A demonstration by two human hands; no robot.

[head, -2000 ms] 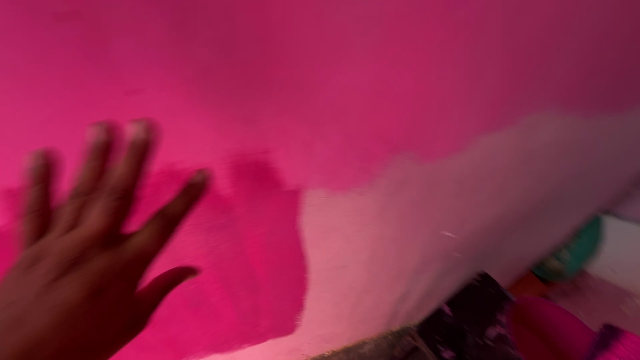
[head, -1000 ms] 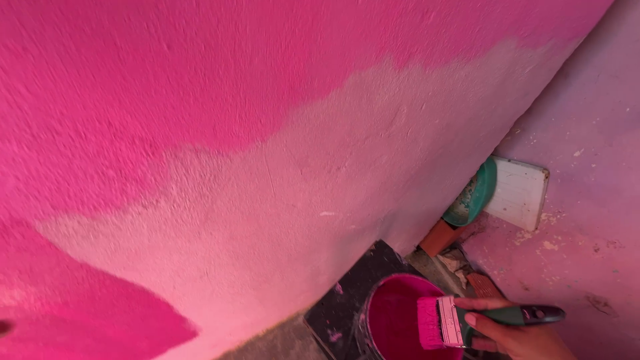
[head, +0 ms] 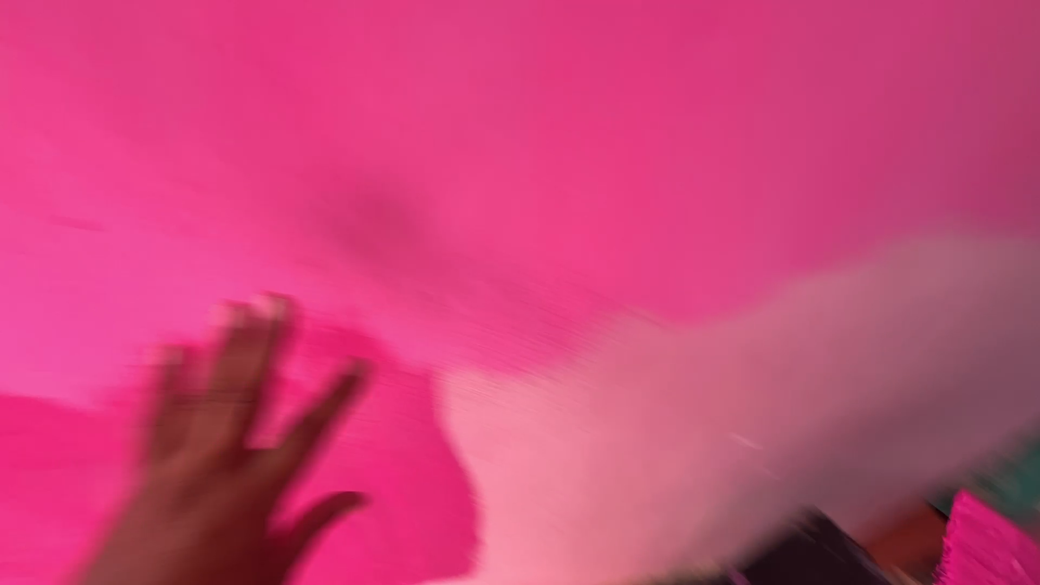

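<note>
My left hand (head: 219, 463), blurred, is at the lower left with its fingers spread and nothing in it. It is over the brightly painted part of the wall (head: 504, 162); whether it touches the wall I cannot tell. Right of it, the fresh darker pink coat borders a paler, dull pink stretch of wall (head: 601, 455). Pink-loaded bristles of a paintbrush (head: 987, 544) poke in at the bottom right corner. Its handle and my right hand are outside the frame.
At the bottom right lies a dark, flat board or slab (head: 804, 552). Beside it are a reddish-brown object (head: 906, 540) and part of a green container (head: 1016, 479), both partly cut off or hidden.
A second ago my right hand held the brush over the paint bucket; now only the bristles show, and the bucket is out of view. My left hand has come back into view. The view has shifted.
</note>
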